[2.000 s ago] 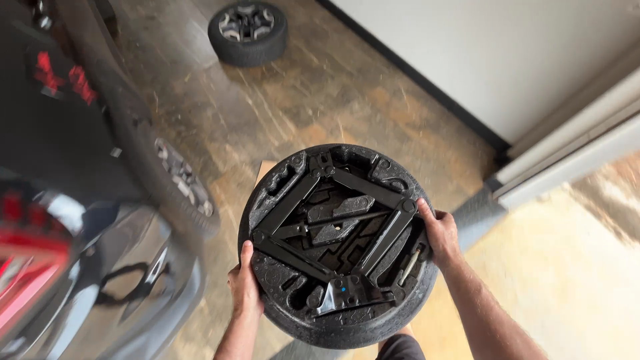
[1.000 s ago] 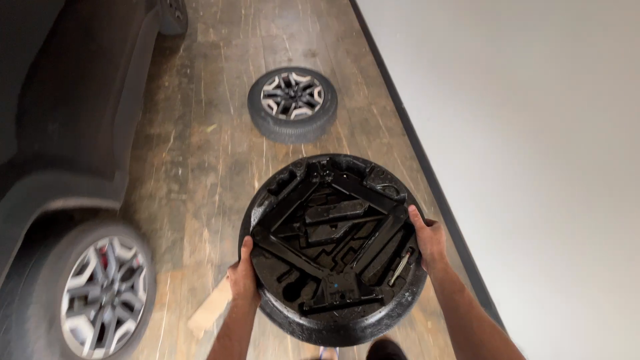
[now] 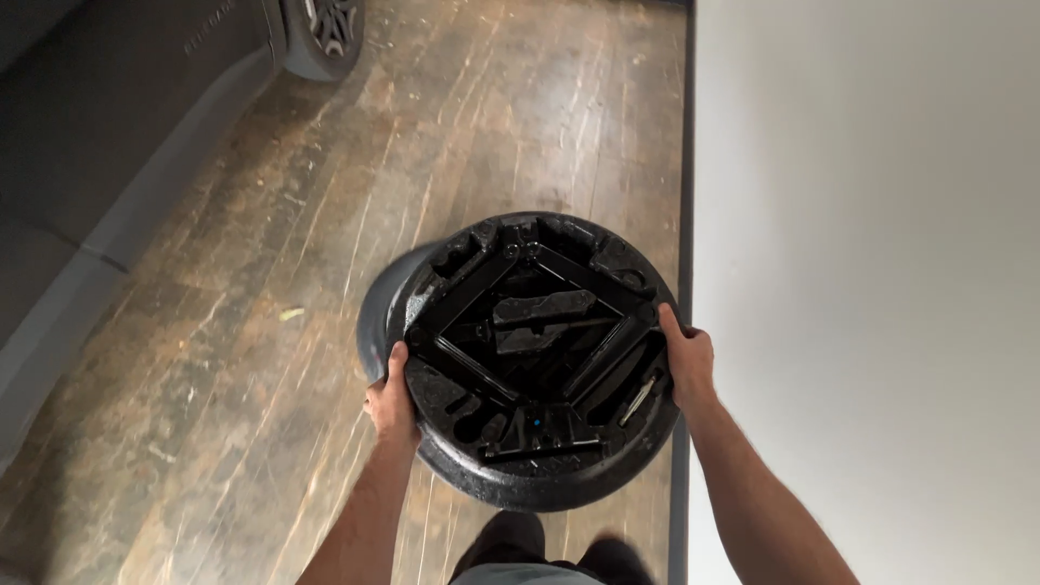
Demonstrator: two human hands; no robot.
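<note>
Between my two hands is a round black foam tool tray [image 3: 536, 479], held up above the floor with its open side facing me. My left hand [image 3: 396, 400] grips its left rim, thumb on top; my right hand [image 3: 689, 357] grips the right rim the same way. Set in the tray is a black scissor jack [image 3: 479, 370], opened in a diamond shape. A slim metal tool [image 3: 638, 400] lies in a slot near my right hand. Partly hidden beneath the tray's left side is a wheel's tire [image 3: 375, 313] on the floor.
At the left stands a dark car [image 3: 122, 122], one of its wheels [image 3: 329, 36] at the upper left. A pale wall [image 3: 861, 244] with a dark baseboard [image 3: 687, 162] runs along the right. My feet [image 3: 516, 532] are below the tray on the marble-patterned floor [image 3: 268, 366].
The view has moved forward along the car. The tray, still in both hands, now covers most of the loose wheel that lay in plain sight ahead of it.
</note>
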